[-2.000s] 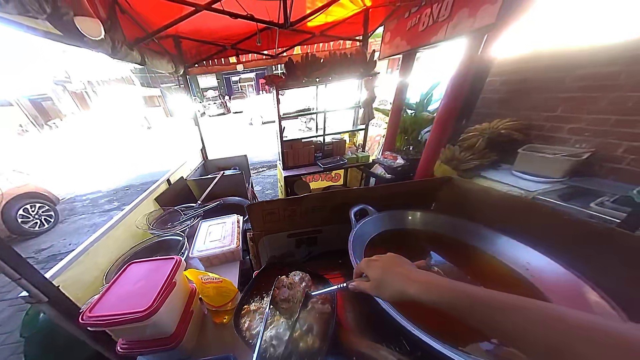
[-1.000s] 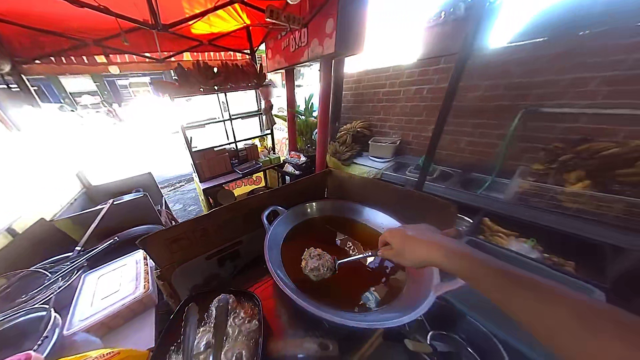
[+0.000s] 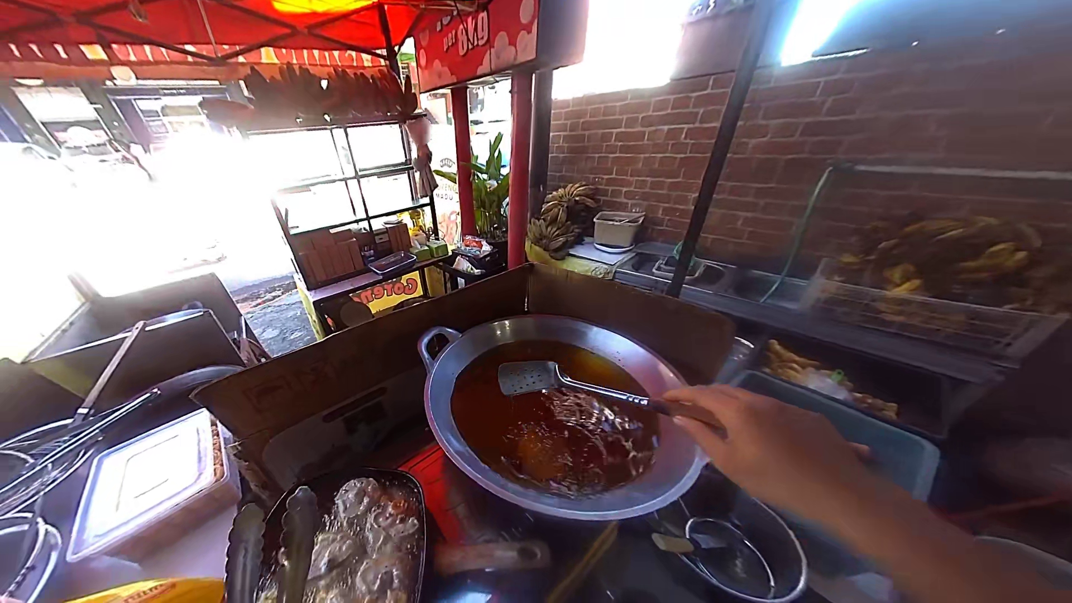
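Observation:
My right hand [image 3: 737, 423] grips the handle of a perforated metal spatula [image 3: 529, 378] from the right side. The spatula's blade is bare and lies over brown oil in a large metal wok [image 3: 670, 490]; whether it touches the oil I cannot tell. Bubbles and a pale lump show in the oil below it. Lower left of the wok, a black pan [image 3: 420, 536] holds a pale wet food mixture [image 3: 364, 536], with metal tongs [image 3: 297, 540] lying across its left part. My left hand is out of view.
Cardboard panels [image 3: 335, 368] stand behind the wok. At the left are a lidded plastic box [image 3: 146, 477] and wire strainers [image 3: 50, 469]. On the right, a blue-green tray [image 3: 913, 461], a basin [image 3: 800, 578] and a wire rack [image 3: 913, 314] of bananas stand below a brick wall.
One second ago the spatula carried a clump of food over the oil; now its blade is bare. Two seconds ago it was above the pan of mixture. The view has swung right.

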